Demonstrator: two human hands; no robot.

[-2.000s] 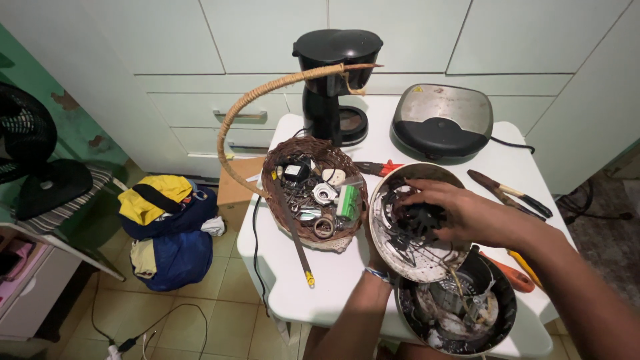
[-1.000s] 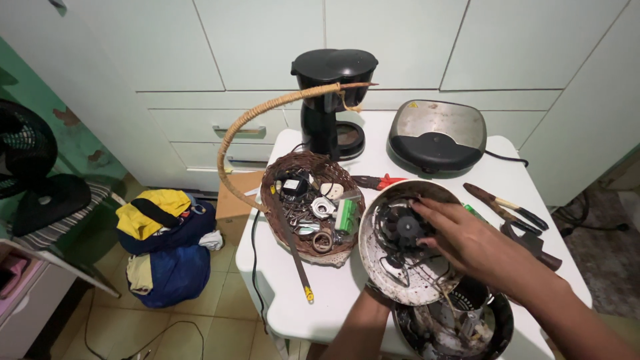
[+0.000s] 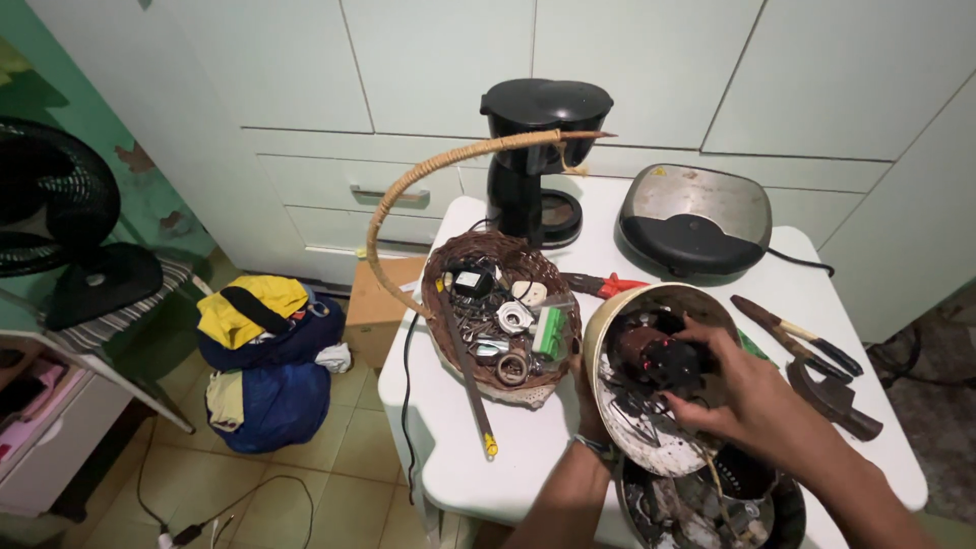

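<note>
My left hand (image 3: 589, 396) holds the rim of a round cream container (image 3: 598, 335) from its left side, tilting it over a dark pan (image 3: 793, 518) full of mixed parts. Inside the container my right hand (image 3: 724, 381) grips a black part (image 3: 672, 364) between thumb and fingers; a brown piece adjoins it. Thin dark wires and scraps lie lower in the container. Just left stands a wicker basket (image 3: 488, 242) with screws, a black adapter, a tape roll and a green-and-white item. A hacksaw blade (image 3: 467, 374) lies across the basket.
On the white table (image 3: 488, 473) stand a black coffee maker (image 3: 534, 168) and a metal-topped electric grill (image 3: 694, 217). Red-handled pliers (image 3: 602, 284) lie behind the container; black-handled pliers (image 3: 808, 343) and a hammer head (image 3: 827, 396) are at right. Blue bags (image 3: 282, 404) and a cardboard box (image 3: 381, 297) stand on the floor.
The cream container has tipped more upright, its opening turned toward me. My right hand, earlier spread over the contents, now pinches the black part and has lifted it.
</note>
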